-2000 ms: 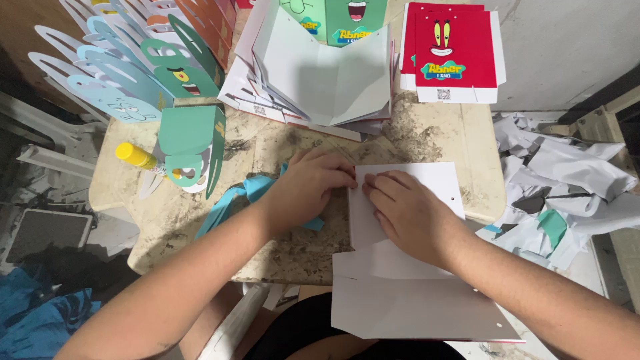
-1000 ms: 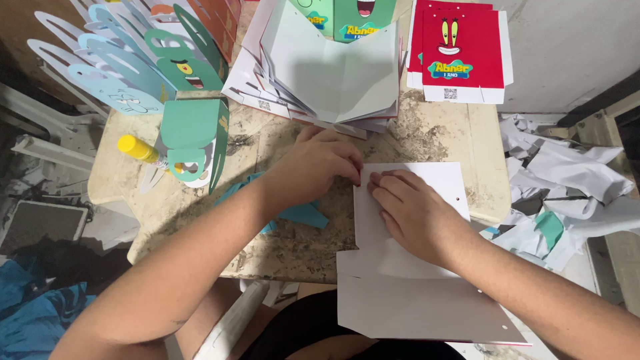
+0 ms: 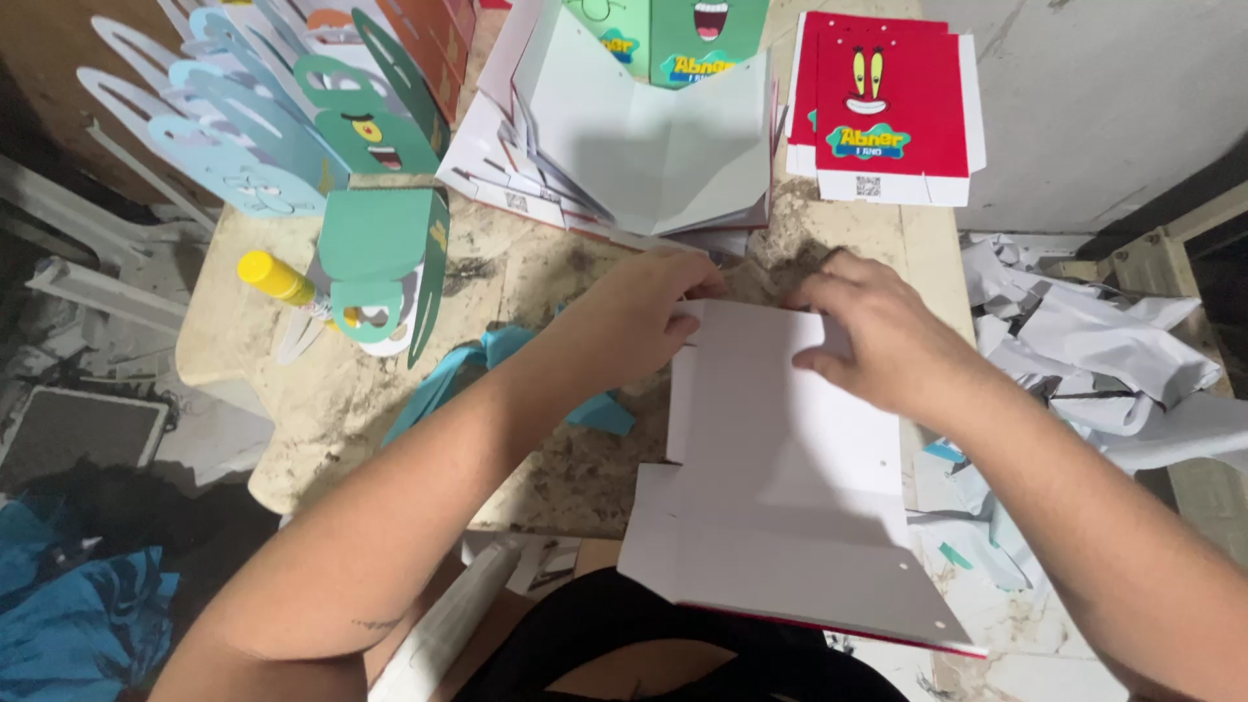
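A die-cut sheet of white card (image 3: 780,439) lies plain side up over the near part of the table, with creases, flaps and small punched holes. A red edge shows at its lower rim. My left hand (image 3: 653,317) is at the card's upper left corner, thumb and fingers bent around it; the exact grip is partly hidden. At the upper right corner, my right hand (image 3: 868,331) has its fingers spread, with the thumb over the card. Blue scraps (image 3: 604,414) lie under and beside my left forearm.
A stained table (image 3: 322,419) bears a glue stick (image 3: 278,280), a green box (image 3: 370,239), light blue boxes (image 3: 263,146), opened white card blanks (image 3: 653,146) and red printed card blanks (image 3: 902,97). Crumpled paper (image 3: 1102,341) lies right of the table; blue material (image 3: 88,595) is at lower left.
My hands were close together on the card's left edge. My right hand has moved away to the right and up to the upper right corner, and my left hand is at the upper left corner.
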